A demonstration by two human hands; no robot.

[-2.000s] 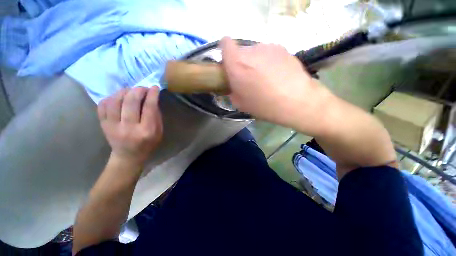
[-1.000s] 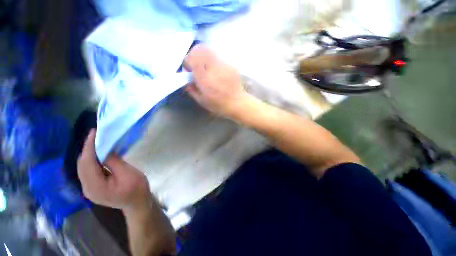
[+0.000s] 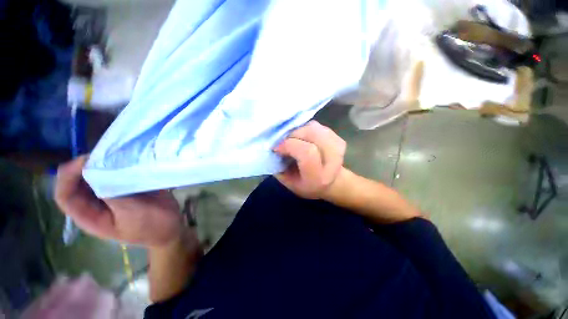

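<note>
A light-blue garment [image 3: 243,99] hangs stretched between my hands, gathered into folds above a flat straight band at its near edge. My left hand [image 3: 118,209] grips the left end of this band. My right hand [image 3: 311,159] pinches the right end, with its fingers curled over the edge. The far part of the garment runs out of the top of the picture. The iron [image 3: 479,53], with its brown handle, rests apart from my hands at the upper right. The picture is partly blurred.
The iron stands on a white and tan rest area [image 3: 436,84] at the upper right. The greenish floor [image 3: 373,146] shows below it, with a dark metal stand [image 3: 540,187] at the right. A pinkish blurred thing [image 3: 71,299] lies at the lower left. Dark blue piles [image 3: 34,75] are at the upper left.
The iron has left my right hand and now rests at the upper right. Both hands now hold the garment's edge, and it has come off the padded board. The view has turned.
</note>
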